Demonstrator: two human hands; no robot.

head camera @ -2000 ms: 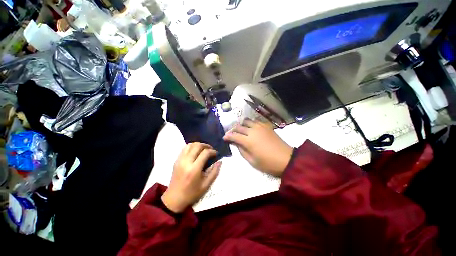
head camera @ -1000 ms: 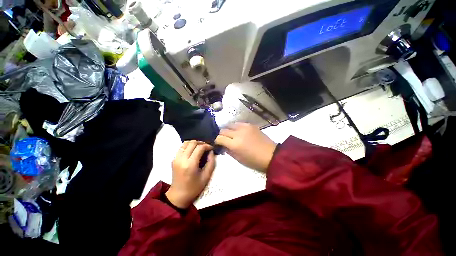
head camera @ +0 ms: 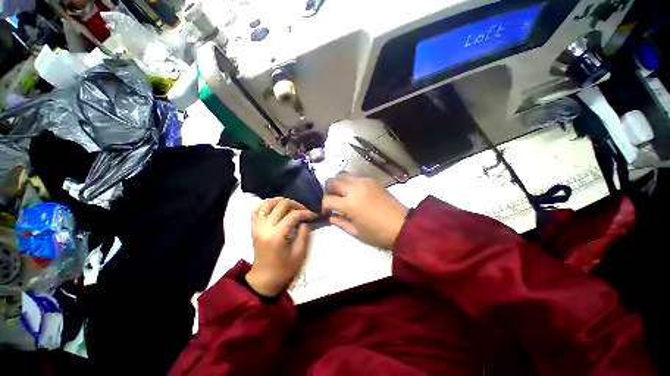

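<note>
A black fabric piece runs from under the presser foot toward me on the white table. My left hand pinches its near edge between thumb and fingers. My right hand holds the same edge just to the right, fingertips close to the left hand's. The near edge looks folded or bunched between the hands; the fingers hide part of it. The thread snips lie right of the needle area, untouched.
The white machine head with a lit blue display stands ahead. A large black cloth pile lies left. Grey plastic bags and a blue packet are at far left. A black cord lies right.
Both hands have come together at the fabric's near edge, and that edge is now gathered up. The view has shifted slightly. The snips have stayed in place.
</note>
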